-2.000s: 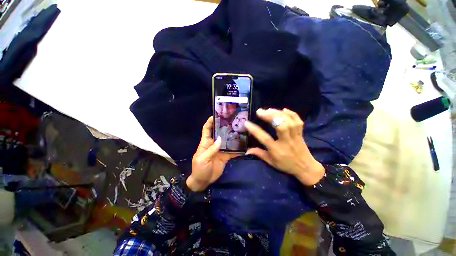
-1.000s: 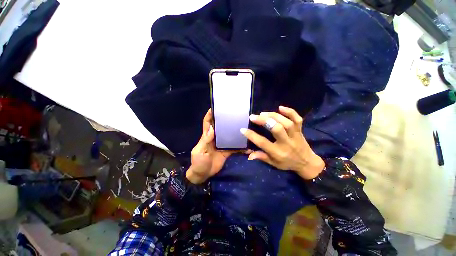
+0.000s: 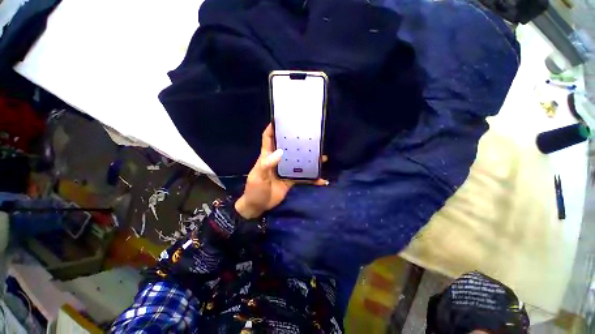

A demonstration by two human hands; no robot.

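Observation:
A smartphone (image 3: 299,117) is upright in my left hand (image 3: 264,186). Its screen is lit pale, with a grid of small dark dots low on it. My left thumb lies on the screen's lower left edge and my fingertips show at its right edge. My right hand is out of the picture; only its black printed sleeve shows at the bottom right, with a sliver of skin at the frame's edge. The matte dark navy garment (image 3: 228,124) lies behind the phone. Its shinier blue lining (image 3: 450,78) with tiny pale dots spreads to the right and towards my lap.
A white table top (image 3: 117,72) is at the left, a cream cloth (image 3: 496,222) at the right. A black-green thread spool (image 3: 562,138) and a thin dark tool (image 3: 560,197) lie at the far right. Scraps (image 3: 154,202) litter the floor at lower left.
My right hand has left the phone and gone down to the right, out of view. The screen went from a lit photo to blank pale, and now shows a dot grid.

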